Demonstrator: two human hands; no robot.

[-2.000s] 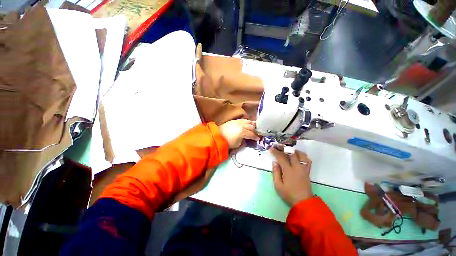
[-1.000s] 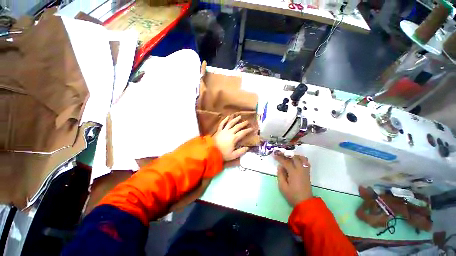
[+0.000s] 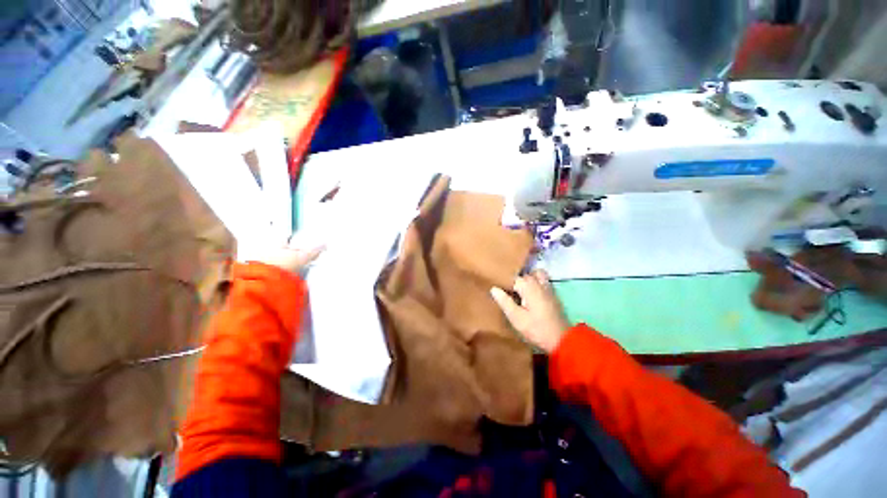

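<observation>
A tan-brown bag panel (image 3: 472, 255) lies creased left of the machine head and hangs over the table's front edge. A white backing sheet (image 3: 355, 243) lies beside it on the left. My left hand (image 3: 292, 256) is at the white sheet's left part, small and blurred; its grip cannot be told. My right hand (image 3: 531, 309) rests at the brown panel's right edge, thumb and fingers apart, just in front of the presser foot (image 3: 554, 233). The sewing machine (image 3: 671, 160) stands at the right.
Large brown bag pieces (image 3: 107, 292) are heaped at left. Thread snips (image 3: 809, 274) lie on brown scraps (image 3: 781, 290) at the table's right end. White sheets with brown strips (image 3: 841, 409) are below at right. A brown bundle (image 3: 292, 29) is beyond the red-edged board (image 3: 277, 102).
My left hand has moved left from the machine to the white sheet. The brown panel has come out towards me and over the front edge. The view has turned.
</observation>
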